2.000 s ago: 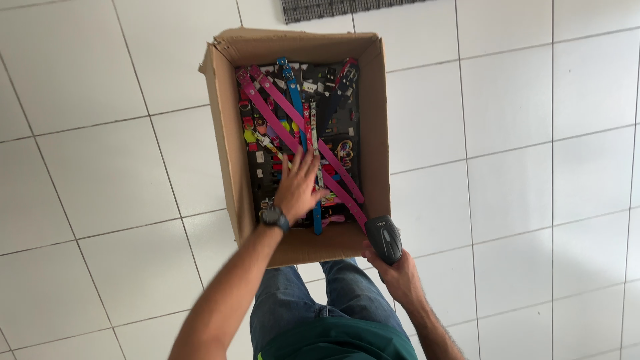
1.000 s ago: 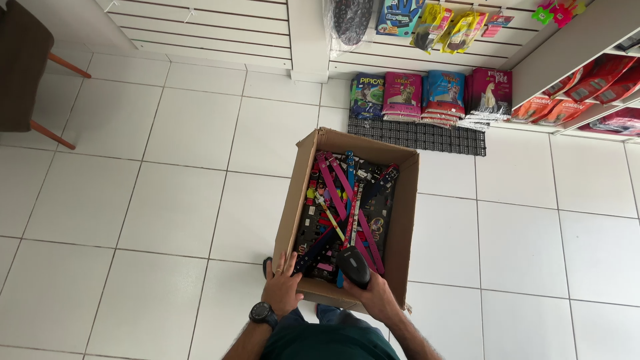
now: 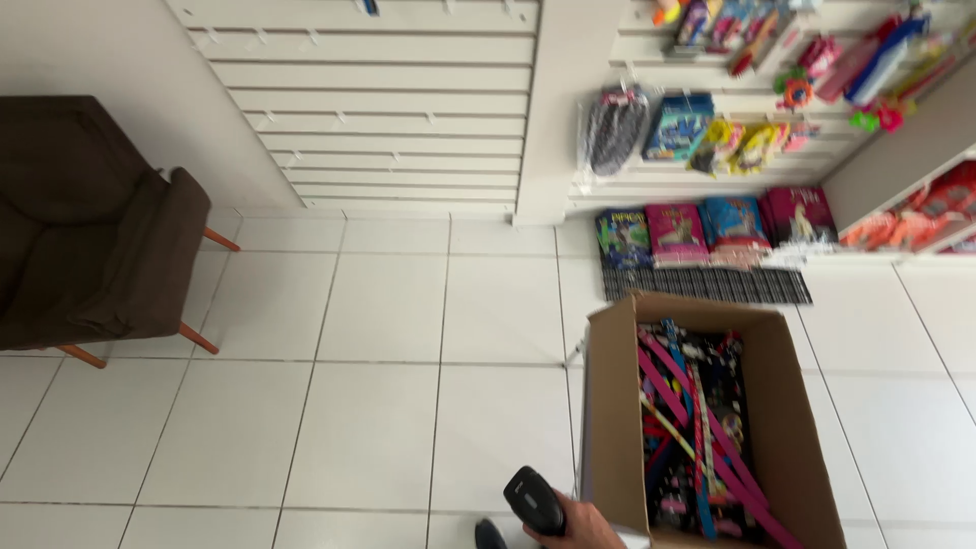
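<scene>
My right hand (image 3: 585, 526) is at the bottom edge, closed around a black handheld barcode scanner (image 3: 534, 499). It is just left of the near end of an open cardboard box (image 3: 618, 427). Inside the box lie many pet collars or straps, among them long pink straps (image 3: 665, 387), a blue strap (image 3: 707, 507), a red one (image 3: 696, 427) and a yellow one (image 3: 669, 427), over a dark, mixed pile of small items. My left hand is out of view.
A brown armchair (image 3: 145, 252) stands at the left. Slatwall panels (image 3: 381, 99) with hooks and hanging packages line the back. Bagged products (image 3: 677, 232) stand by a dark grated mat (image 3: 709, 286) behind the box. Shelves with red packages (image 3: 900, 229) are at the right. A dark shoe (image 3: 488, 534) shows below.
My right hand with the scanner has moved from over the box to its left side. My left hand, earlier on the straps and then at the box's edge, has left view. The view has swung left and up.
</scene>
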